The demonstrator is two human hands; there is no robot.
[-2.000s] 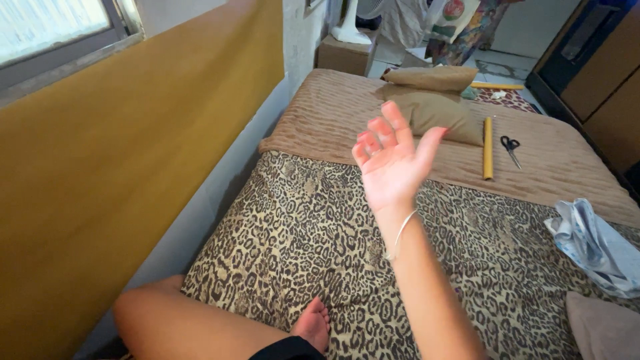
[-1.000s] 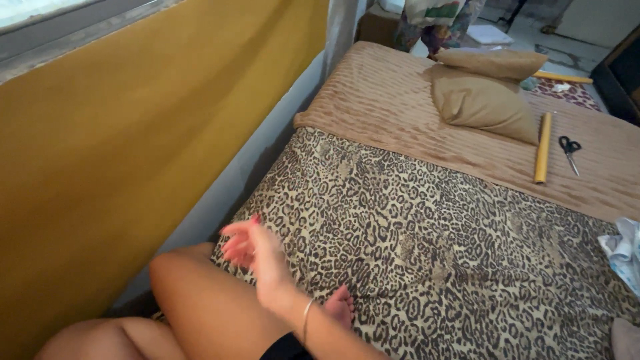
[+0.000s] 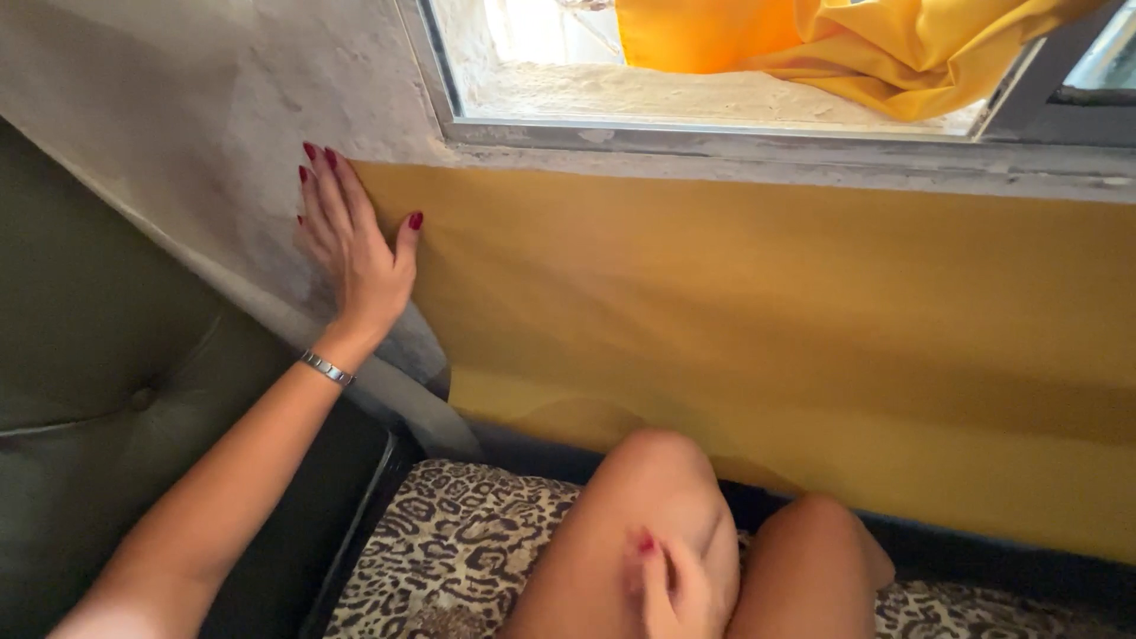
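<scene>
My left hand (image 3: 359,240) lies flat with its fingers apart, across the upper left edge of a mustard-yellow sheet (image 3: 710,311) that covers the lower wall; the fingertips reach onto the bare plaster wall (image 3: 240,115). A metal link bracelet is on that wrist. Low in the view, my right hand (image 3: 670,577) is over my bent knee, partly blurred and cut off by the bottom edge, with its fingers partly curled and no object visible in it. The sheet's lower part hangs behind my knees.
Above the sheet is a window frame (image 3: 710,142) with an orange-yellow cloth (image 3: 896,71) bunched in the opening. A dark tufted headboard (image 3: 98,355) stands at left. Beneath my legs lies a leopard-print bed cover (image 3: 453,541).
The view has swung from the bed to the window and headboard end of the wall. My left hand, not in the earlier frames, is now against the sheet's edge.
</scene>
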